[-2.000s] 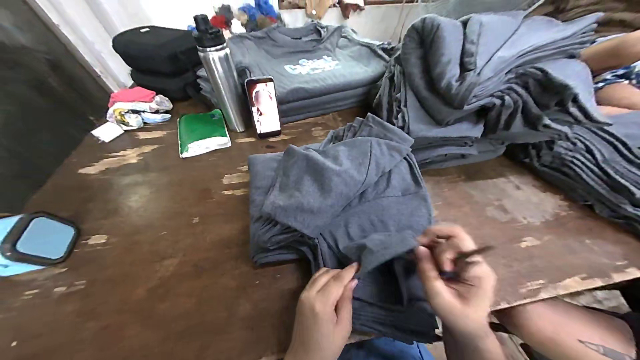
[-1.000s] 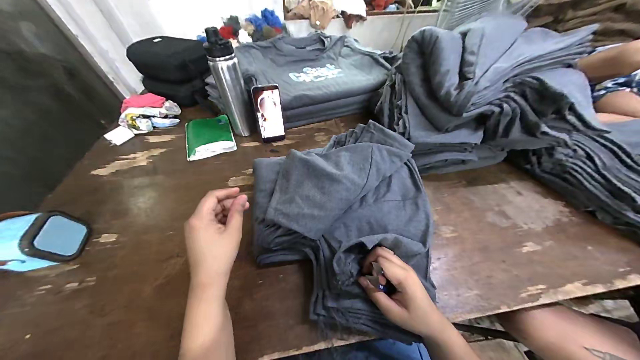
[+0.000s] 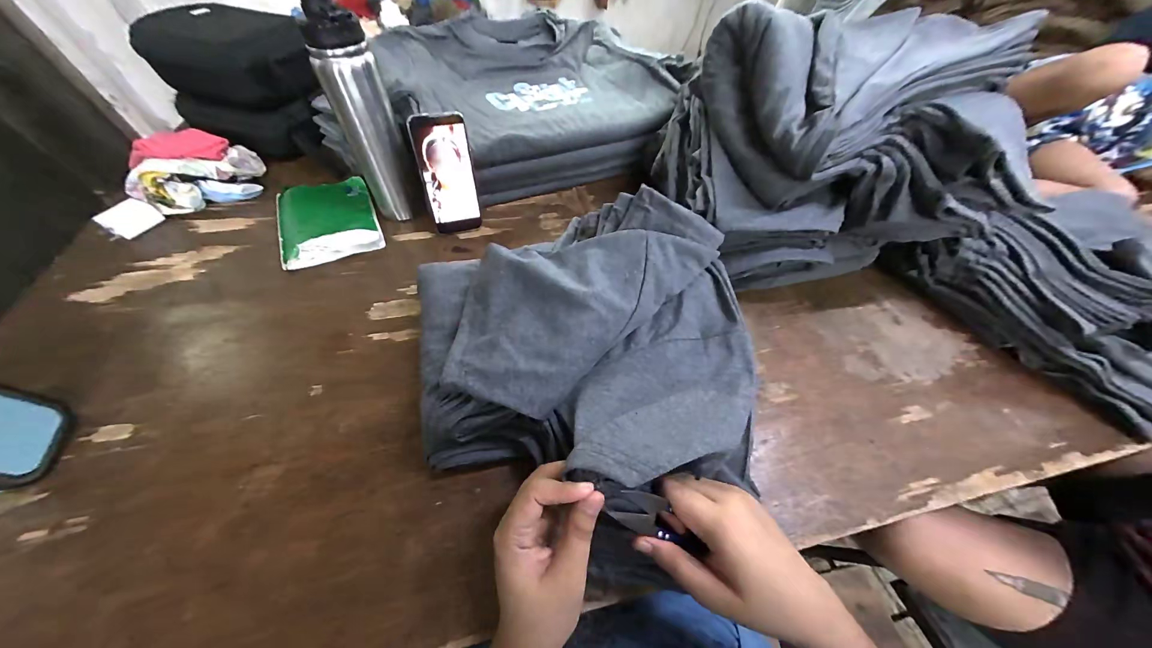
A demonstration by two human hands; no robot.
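A pile of dark grey garments (image 3: 576,315) lies on the wooden table in front of me. At its near edge my left hand (image 3: 549,540) pinches the hem of a grey sleeve (image 3: 661,432) between thumb and fingertips. Just to the right, my right hand (image 3: 720,540) holds small thread snips (image 3: 637,511), their blades pointing left toward the pinched hem. The palm hides part of the snips' handle. Whether the blades touch the fabric or a thread cannot be told.
Behind the pile stand a phone (image 3: 445,171), a steel bottle (image 3: 360,126) and folded printed shirts (image 3: 540,99). A green packet (image 3: 328,220) lies left of them. Large grey fabric stacks (image 3: 810,135) fill the right back. A person's arm (image 3: 1075,85) and leg (image 3: 972,567) show at right.
My left hand, raised left of the pile a second ago, is now at the sleeve hem. The snips have come into clearer sight in my right hand, beside it.
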